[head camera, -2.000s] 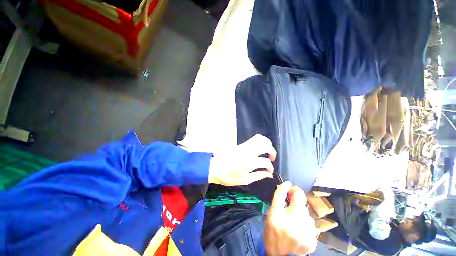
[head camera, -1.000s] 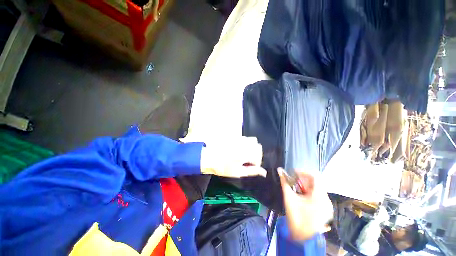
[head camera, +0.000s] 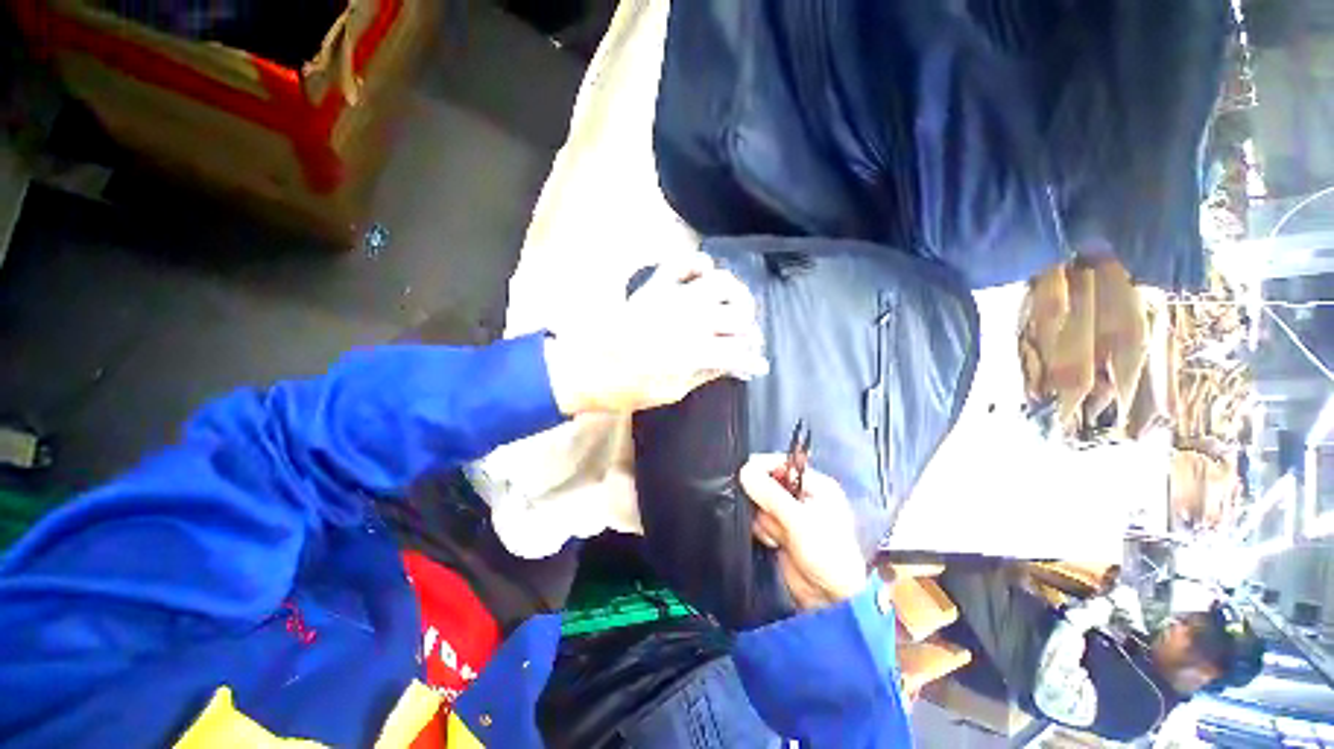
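Observation:
A dark navy backpack (head camera: 834, 381) lies on the white-covered table, with its front zipper facing up and its blacker side toward me. My left hand (head camera: 666, 337) grips its near edge at the upper end, and the fingers curl over the fabric. My right hand (head camera: 805, 527) rests at the lower part of the bag, closed around small thread snips (head camera: 797, 457) whose dark tips point up and away from the bag. The part of the bag under both hands is hidden.
A large pile of navy backpacks (head camera: 936, 132) touches the bag's upper end. Brown folded pieces (head camera: 1086, 344) lie beyond it. A carton with red tape (head camera: 220, 110) is on the floor at upper left. A green crate (head camera: 622, 607) and another dark bag (head camera: 658, 702) are below. A person (head camera: 1127, 659) is at lower right.
My left hand has moved up along the bag's near edge and now grips it. My right hand has shifted slightly left and up, still holding the snips. The bag's dark side shows more.

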